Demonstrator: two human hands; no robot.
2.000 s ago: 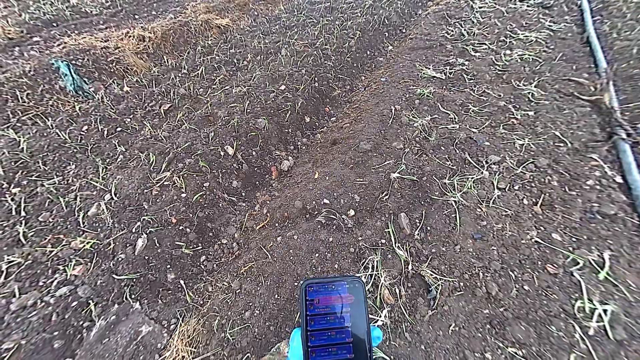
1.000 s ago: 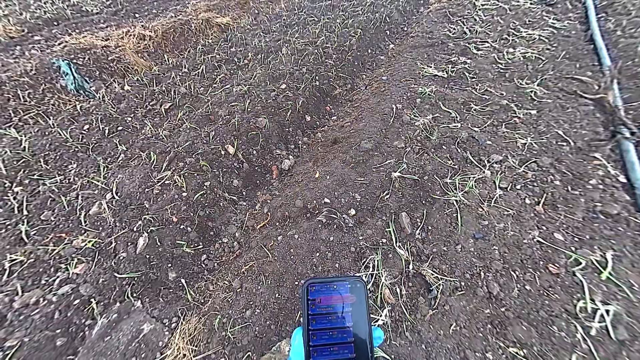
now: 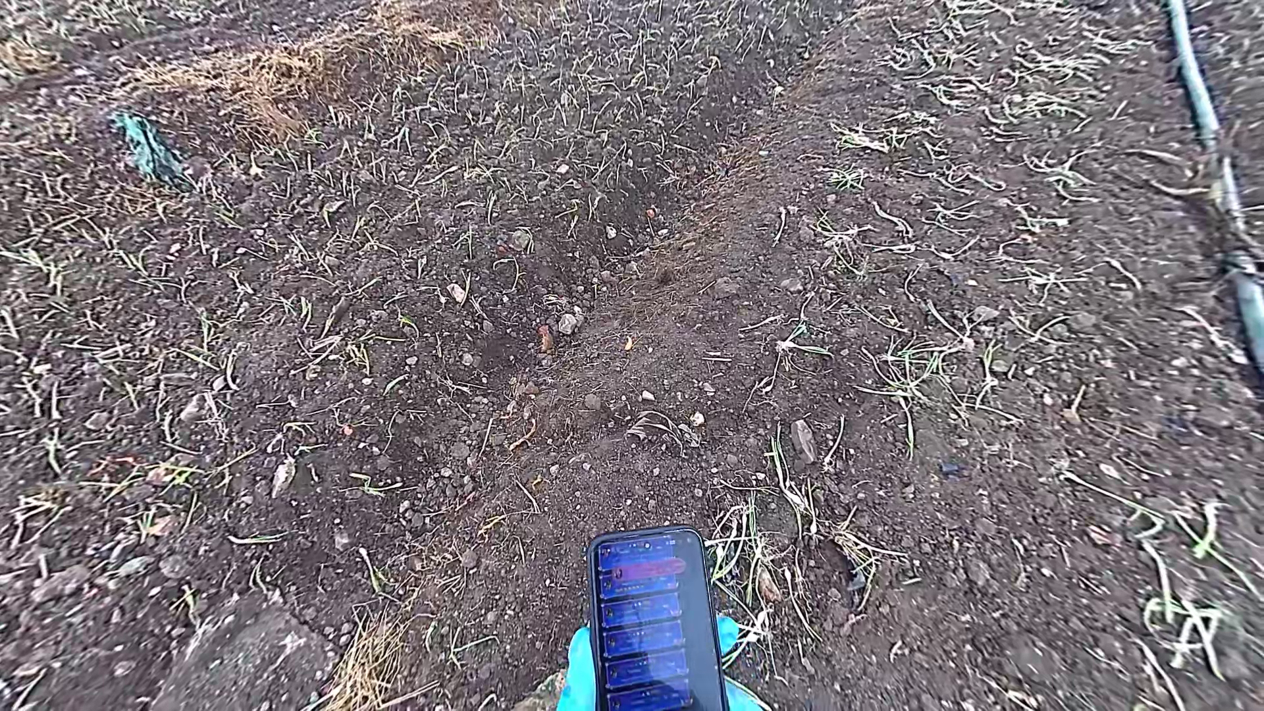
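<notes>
A dark-cased smartphone [image 3: 657,620] is held upright at the bottom centre, its lit screen towards me and showing rows of blue bars with one reddish bar. Around its lower part is my left hand [image 3: 581,673] in a light blue glove, with gloved fingers showing at both side edges of the phone. Most of this hand is hidden behind the phone or below the frame. My right hand is out of view. Under the phone lies dark soil with thin green and pale plants [image 3: 746,548] close to its right edge.
A grey hose or pipe [image 3: 1197,89] runs down the right side. Dry straw [image 3: 286,74] and a dark green scrap [image 3: 148,150] lie at the upper left. A shallow furrow [image 3: 592,296] with small stones crosses the middle, and a large flat stone [image 3: 247,657] sits lower left.
</notes>
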